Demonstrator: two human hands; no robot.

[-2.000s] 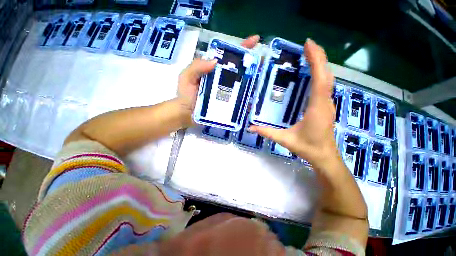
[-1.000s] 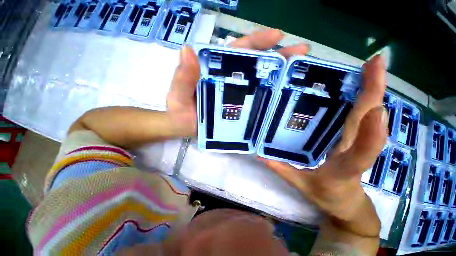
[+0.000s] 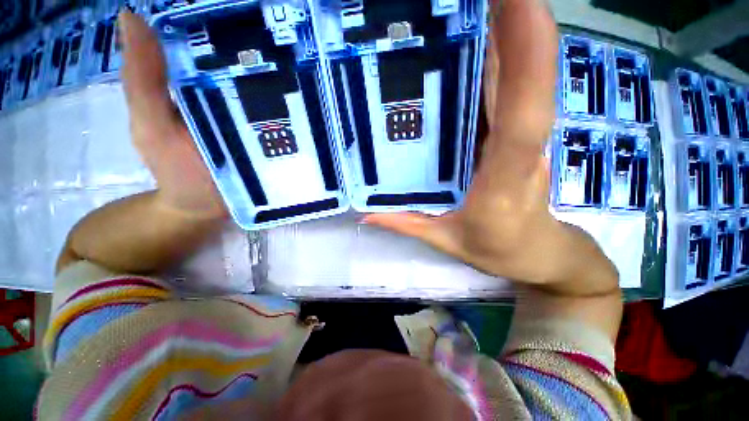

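Two light-blue phone housings are held up side by side, close to the camera, their long edges touching near the lower end. The left housing [image 3: 287, 177] tilts; its left side rests against my left hand [image 3: 168, 140]. The right housing [image 3: 411, 168] is nearly upright in view, with my right hand [image 3: 501, 164] along its right side and the thumb below its short end. Both show black strips, a black sheet and a small dotted metal plate [image 3: 404, 123]. Their top ends are cut off by the picture's edge, and some fingertips are hidden.
A white liner sheet [image 3: 74, 173] lies under my left arm, with a row of housings [image 3: 70, 51] at the back left. Another lined tray [image 3: 604, 226] holds housings to the right of my hand. Further right is a filled tray [image 3: 686, 279]. Red objects show at both lower sides.
The two housings and both hands have come closer to the camera and moved up and left in the picture. The left housing now leans more. The view has turned slightly.
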